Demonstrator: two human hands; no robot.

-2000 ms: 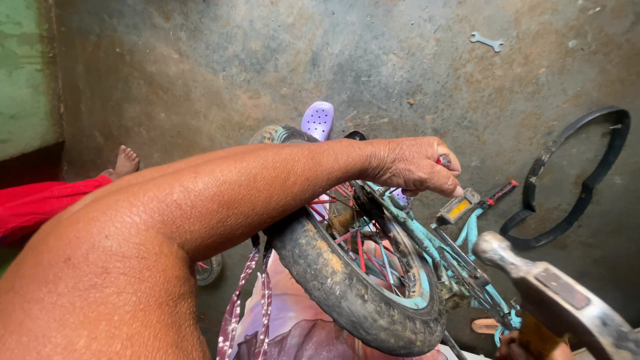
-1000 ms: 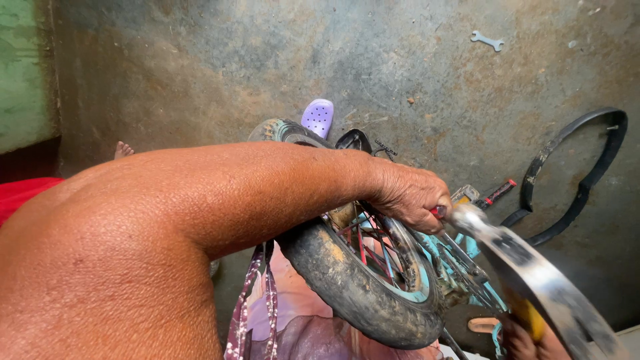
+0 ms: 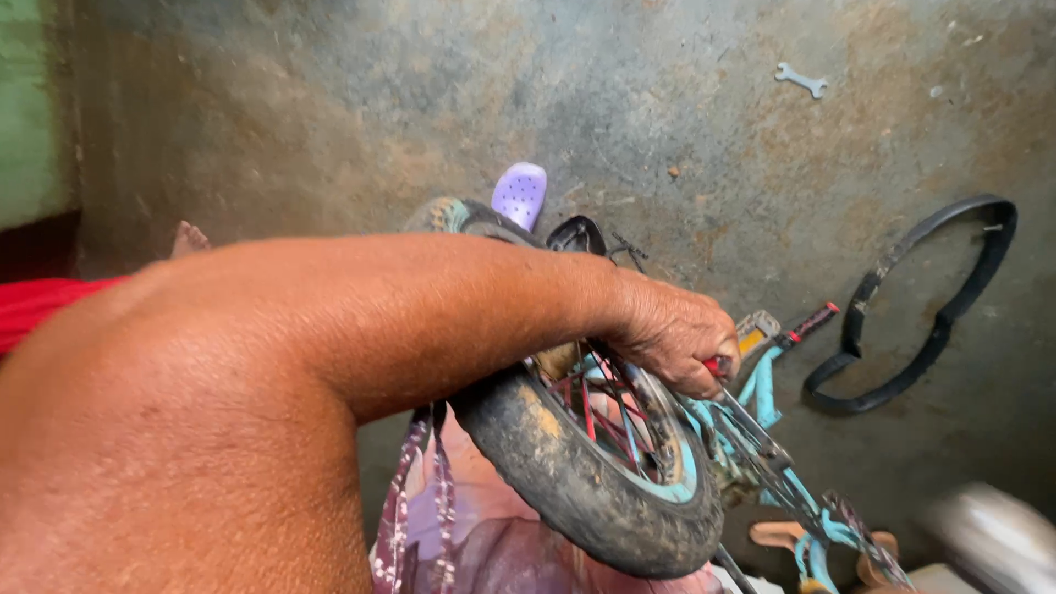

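Observation:
My left hand (image 3: 681,342) is closed around a red-handled tool (image 3: 716,365), most of it hidden by the fingers, above the blue bicycle frame (image 3: 763,388). Left of and below the hand is a bicycle wheel (image 3: 577,487) with a dirty black tire, a light-blue rim and red spokes, tilted over my lap. A hammer (image 3: 994,536), its head motion-blurred, is at the lower right. Only a sliver of my right hand (image 3: 889,589) shows at the bottom edge, and its grip on the hammer's handle is mostly out of view.
An open-ended wrench (image 3: 800,80) lies on the concrete floor at the upper right. A black rubber loop (image 3: 874,285) lies right of the handlebar grip (image 3: 813,323). Beyond the wheel is a purple clog (image 3: 520,195). Another person's foot (image 3: 190,238) and red clothing (image 3: 54,307) are at left.
The hammer head, which was beside my left hand one second ago, has moved away toward the lower right. My left hand has come lower since two seconds ago, still gripping the red-handled tool.

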